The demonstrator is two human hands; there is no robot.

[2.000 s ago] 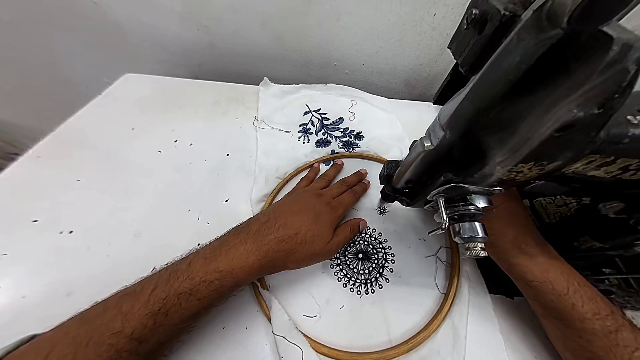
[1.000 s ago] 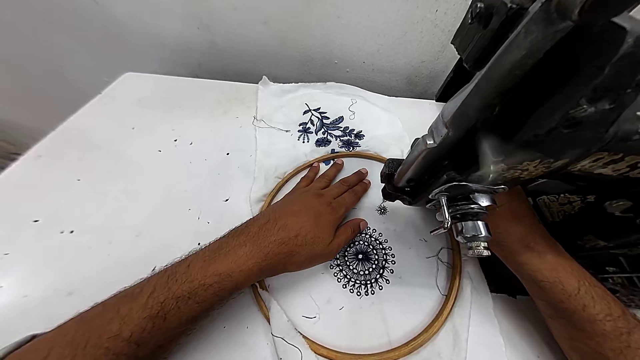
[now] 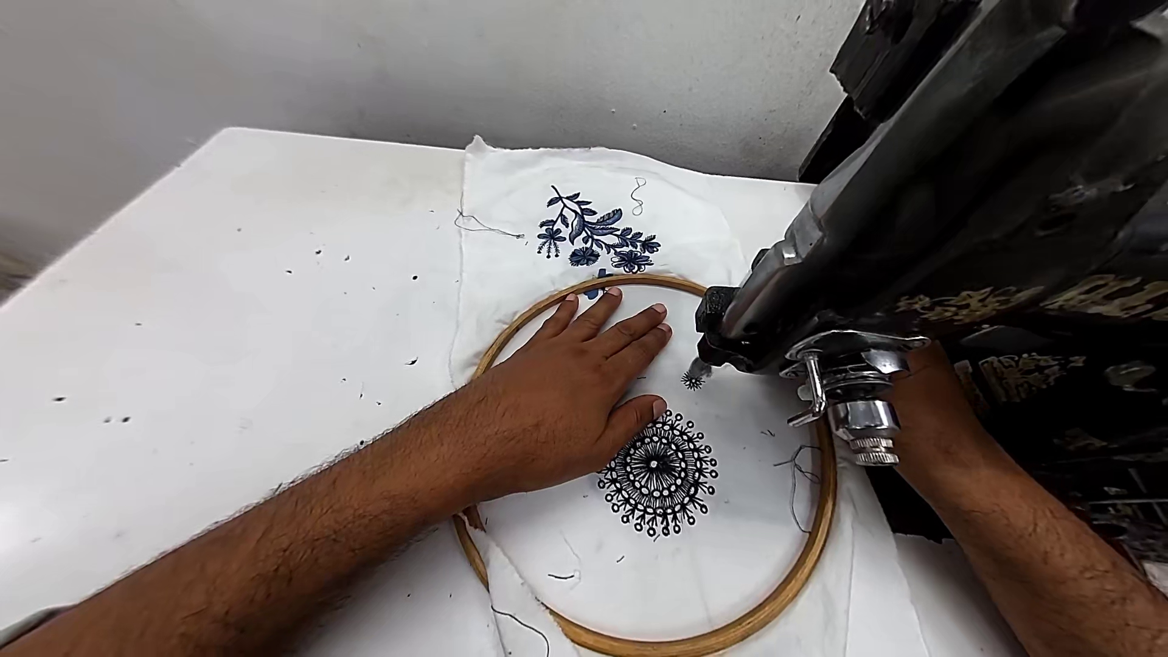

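White cloth (image 3: 712, 566) is stretched in a round wooden embroidery hoop (image 3: 803, 566) under the head of a black sewing machine (image 3: 949, 201). My left hand (image 3: 584, 392) lies palm down on the cloth inside the hoop, fingers spread, thumb touching the edge of a black embroidered round medallion (image 3: 655, 470). By the needle area is a small dark starburst motif (image 3: 693, 379). Blue embroidered flowers and leaves (image 3: 598, 228) show on the cloth beyond the hoop. My right hand (image 3: 922, 392) is mostly hidden behind the machine's metal thread tensioner (image 3: 862, 392); its fingers and whatever they touch cannot be seen.
The white table (image 3: 228, 319) extends to the left, with small dark specks on it. A grey wall (image 3: 511, 73) rises behind the table. Loose threads (image 3: 798, 484) lie on the cloth, and the machine body blocks the right side.
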